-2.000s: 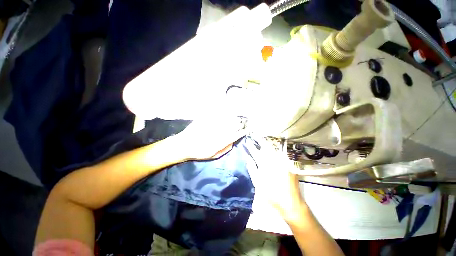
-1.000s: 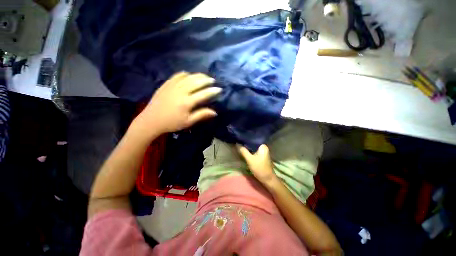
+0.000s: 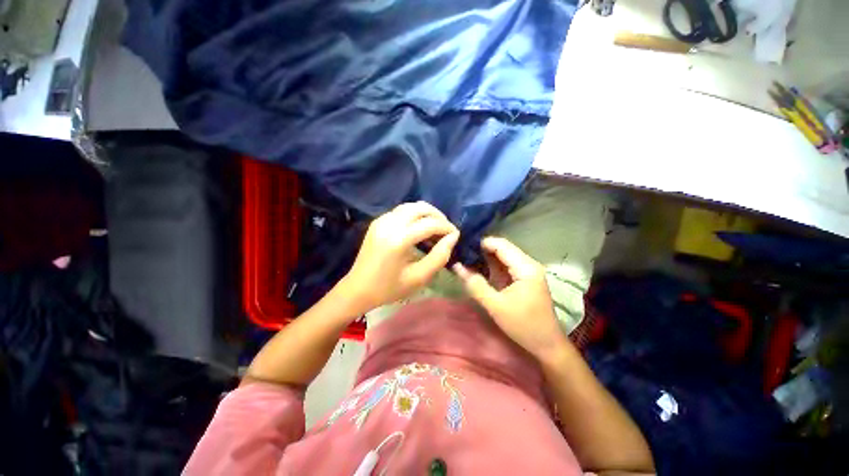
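The dark navy garment piece [image 3: 372,102] lies over the white machine table's front edge and hangs down to the lap. Its upper part looks shiny blue under the lamp, with a seam across it. My left hand [image 3: 405,256] has thumb and fingertips pinched on the garment's lower edge. My right hand [image 3: 512,288] is close beside it on the right, fingers curled at the same edge of dark cloth. The fingertips of both hands are near each other above the lap. The exact fold between them is too dark to make out.
Black-handled scissors [image 3: 700,19], a tan stick [image 3: 652,43] and several pens [image 3: 802,116] lie on the white table [image 3: 633,139] at the right. A red crate [image 3: 270,246] with dark pieces stands below the table at the left. Part of another machine shows at the upper left.
The view has turned from the machine head down to the lap. My left hand has moved from above the cloth down to its lower edge, beside my right hand. The cloth hangs nearer to me.
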